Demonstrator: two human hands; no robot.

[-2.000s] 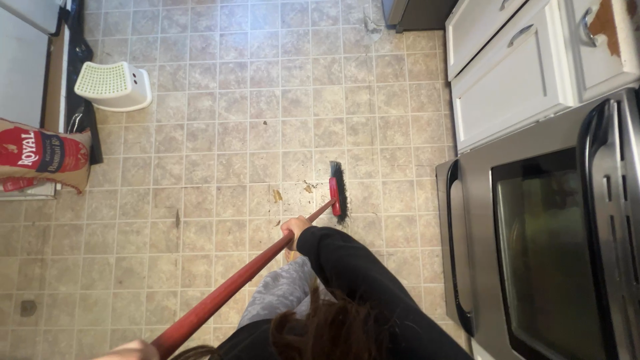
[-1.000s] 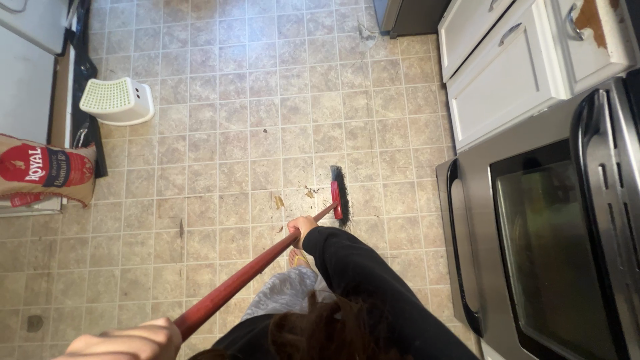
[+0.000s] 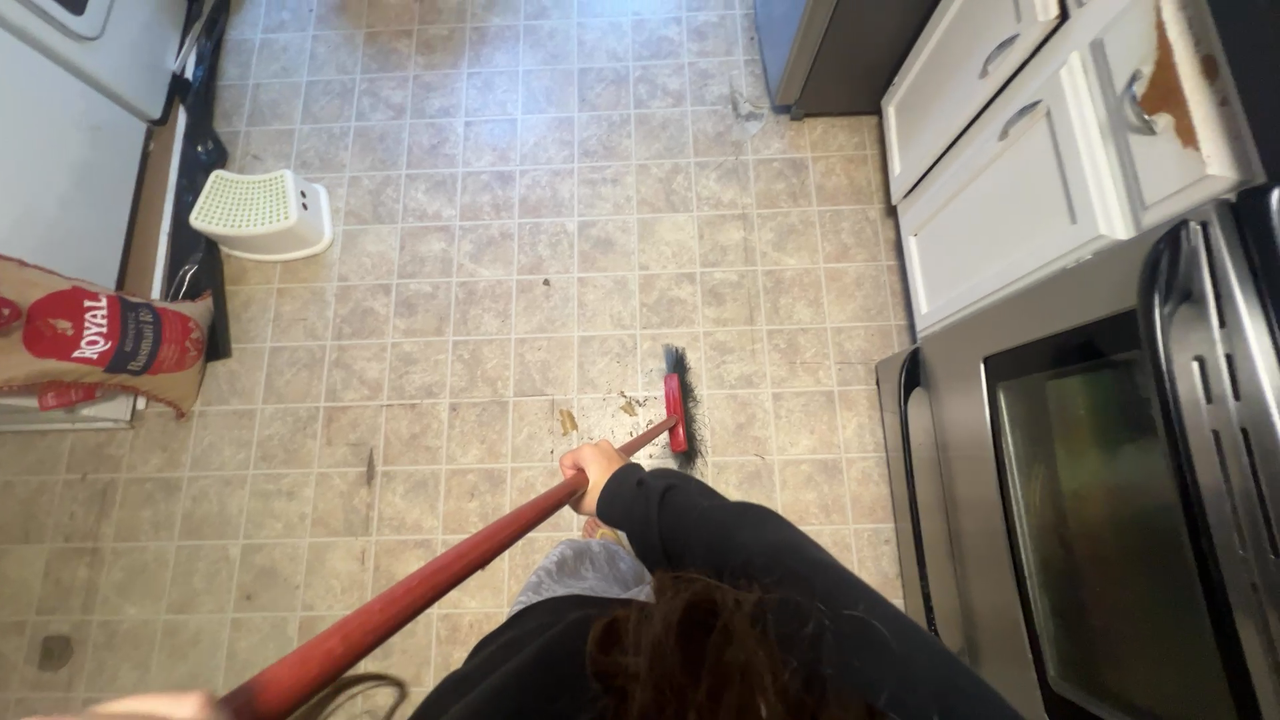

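Note:
A broom with a red wooden handle point(image 3: 430, 585) slants from the lower left up to its red head point(image 3: 677, 413), whose dark bristles rest on the tiled floor. My right hand point(image 3: 594, 474) grips the handle low down, close to the head. At the bottom left edge, my left hand point(image 3: 150, 706) holds the handle's upper end, mostly cut off by the frame. Left of the bristles lie brown scraps point(image 3: 568, 421) and dark crumbs point(image 3: 628, 408) on the tiles.
On the right stand a stainless steel oven point(image 3: 1100, 500) and white cabinets point(image 3: 1010, 200). A white step stool point(image 3: 262, 214) and a rice sack point(image 3: 110, 335) are at the left. A grey appliance point(image 3: 835, 60) stands at the top; a clear plastic scrap point(image 3: 747, 112) lies near it.
My left hand has moved toward the lower left and shows less now than one second ago. The broom head has stayed at about the same place on the floor.

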